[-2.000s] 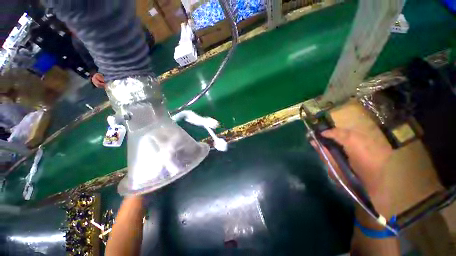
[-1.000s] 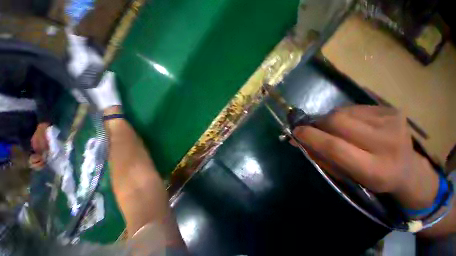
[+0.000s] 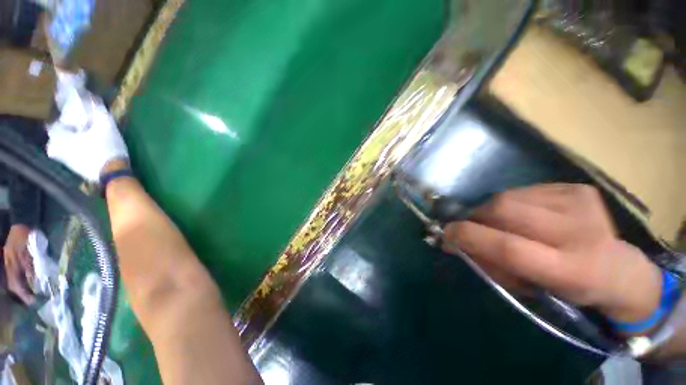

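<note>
My left hand (image 3: 86, 135), in a white glove with a dark wristband, is stretched over the belt to its far edge at the upper left. A blurred white piece (image 3: 70, 84) shows just beyond its fingers; whether the hand grips it cannot be told. My bare right hand (image 3: 545, 244), with a blue wrist strap (image 3: 651, 308), is closed around the soldering iron (image 3: 432, 207) above the dark bench. The iron's tip points up and left, near the taped rail. A thin pale line (image 3: 500, 289) runs from the iron back to the wrist.
The green conveyor belt (image 3: 301, 83) runs diagonally beside the worn, taped rail (image 3: 338, 203). A brown cardboard sheet (image 3: 579, 128) and dark block lie at right. Another person's hand (image 3: 16, 259), crinkled clear-bagged pieces (image 3: 60, 323) and a ribbed metal hose (image 3: 104, 278) are at left.
The view has turned and moved in, and the clear hood is out of the picture. My left hand has reached over the belt. My right hand has come to the bench with the iron.
</note>
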